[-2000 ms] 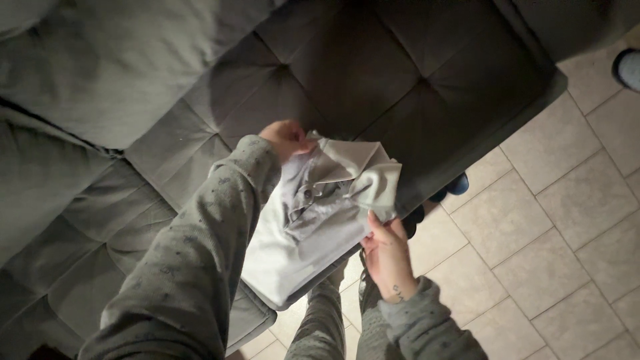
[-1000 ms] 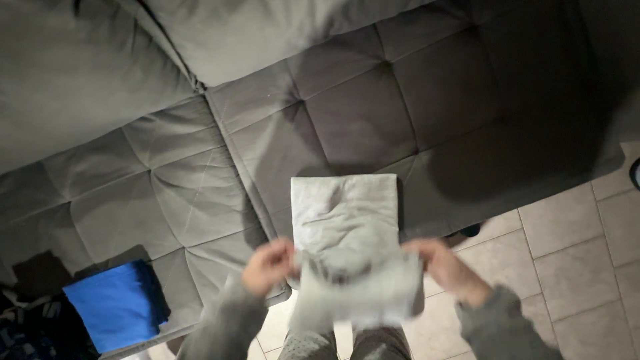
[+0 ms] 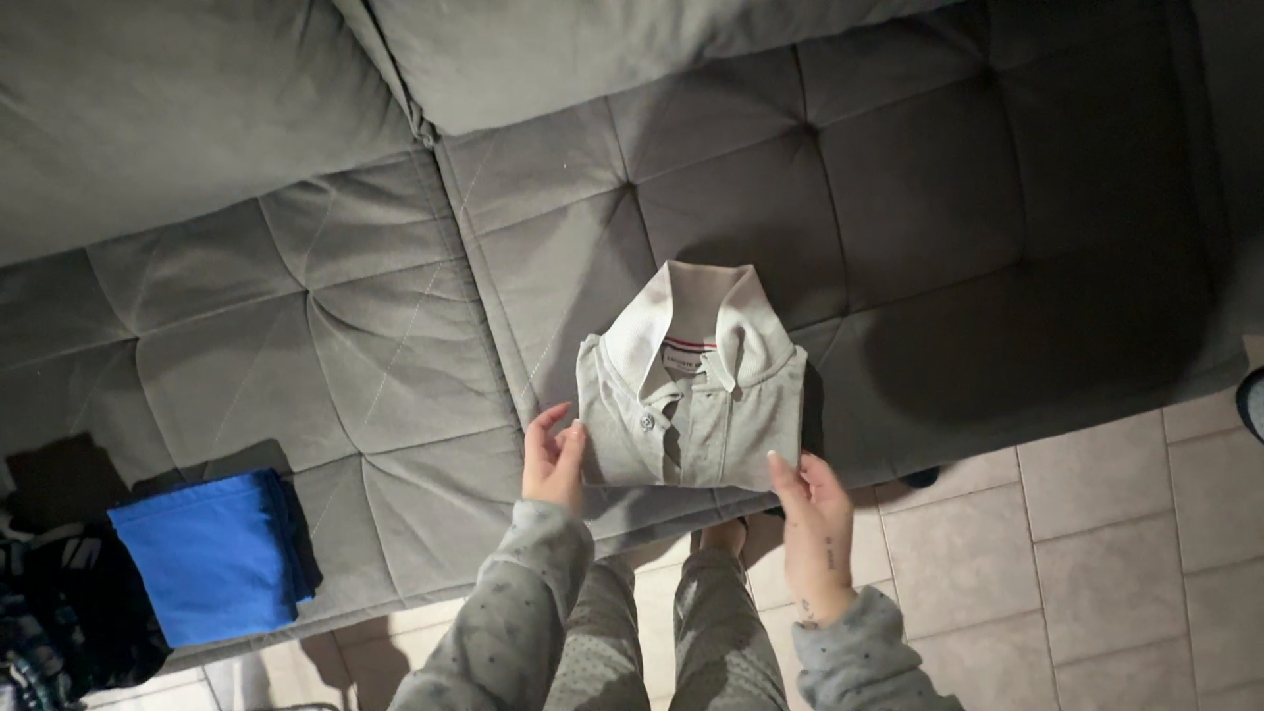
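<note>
A light grey polo shirt (image 3: 632,444) lies folded into a compact rectangle on the grey sofa seat, its collar pointing away from me and a button showing at the placket. At its lower left edge is my left hand (image 3: 555,459), thumb and fingers close to the fold; whether they pinch the cloth is not clear. My right hand (image 3: 815,523) grips the lower right corner, with the thumb on top of the fabric.
A folded blue cloth (image 3: 212,558) lies on the left part of the sofa seat (image 3: 395,336), beside a pile of dark patterned fabric (image 3: 74,602). Back cushions (image 3: 592,49) run along the top. Tiled floor (image 3: 968,553) shows at the lower right.
The shirt was loosely bunched, then partly folded with its lower part lifted between both hands; now it lies flat in a compact fold, collar up. The view has shifted left since the first frame.
</note>
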